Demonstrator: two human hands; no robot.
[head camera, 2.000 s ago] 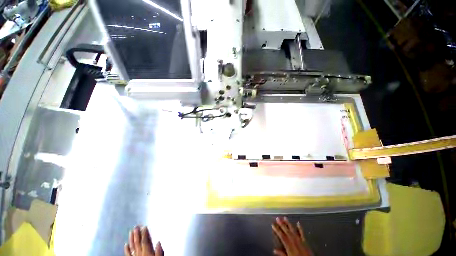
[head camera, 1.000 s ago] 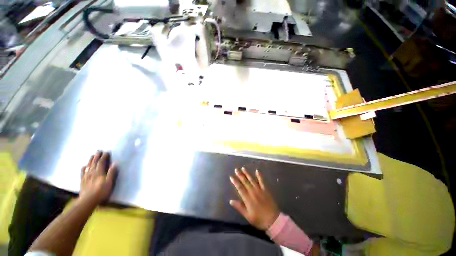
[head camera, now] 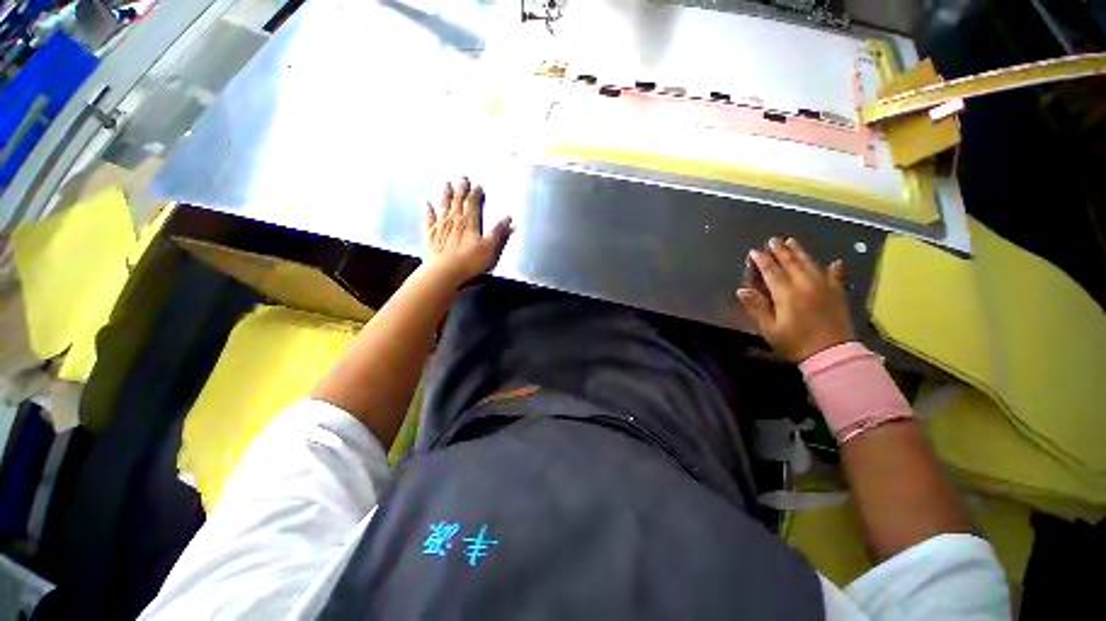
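My left hand (head camera: 461, 231) lies palm down with fingers apart on the front edge of the shiny metal table (head camera: 606, 231). It holds nothing. My right hand (head camera: 794, 291), with a pink wristband, rests on the same edge further right, fingers slightly curled and apart, holding nothing visible. The white sewing template (head camera: 728, 158) with yellow edging lies behind my hands. A pink strip (head camera: 776, 119) with small black marks runs along it. A long yellow strip (head camera: 1007, 83) sticks out to the right over a tan-yellow tab (head camera: 924, 134).
Stacked yellow pieces lie at the right (head camera: 1007, 328), below the table at the left (head camera: 261, 370), and at the far left (head camera: 73, 273). My dark grey apron (head camera: 582, 510) fills the bottom middle. Part of the machine (head camera: 542, 12) shows at the top edge.
The view has tilted down, showing my apron and both arms. My left hand appears further right along the table edge, and my right hand has moved right, nearer the yellow stack.
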